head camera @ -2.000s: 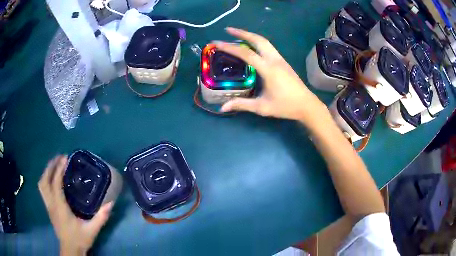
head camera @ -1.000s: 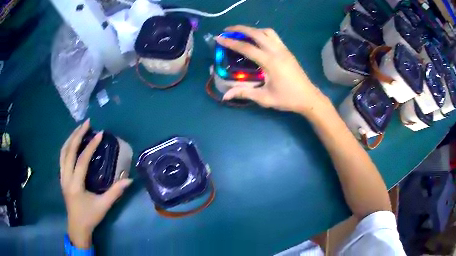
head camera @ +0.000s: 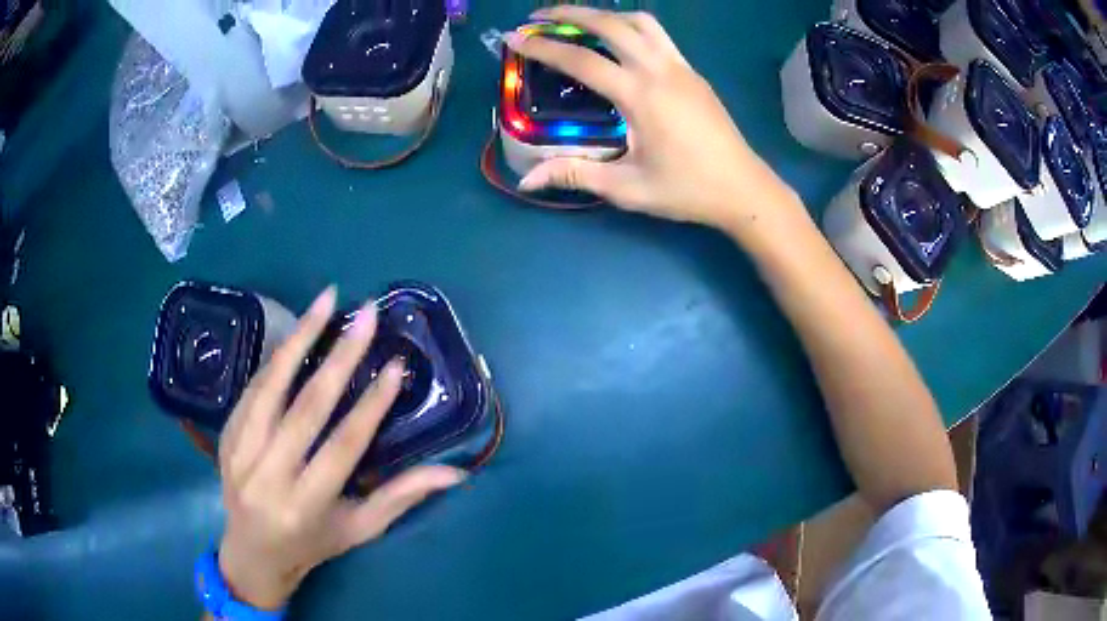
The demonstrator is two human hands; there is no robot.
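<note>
My right hand [head camera: 680, 134] is around a cream portable speaker with a glossy black top [head camera: 561, 103], fingers over the top and thumb at its near side. Its light ring glows red, blue and green. My left hand [head camera: 304, 467] is spread over a second speaker [head camera: 425, 364], fingers apart above its black top, thumb along its near edge. Whether it touches is unclear. This speaker shows no lit ring and has a brown strap. A third speaker [head camera: 206, 352] stands just left of it, unlit, partly behind my fingers.
Another unlit speaker [head camera: 374, 49] stands at the top, beside a pale metal post [head camera: 200, 36] and a crinkled clear bag [head camera: 158, 152]. Speakers cluster at the right [head camera: 904, 212], some piled up. A small pale label [head camera: 231, 200] lies on the green mat [head camera: 656, 412].
My left hand has left the leftmost speaker and moved right, over the neighbouring one. My right hand stays on the lit speaker, whose ring colours have changed. The view has shifted.
</note>
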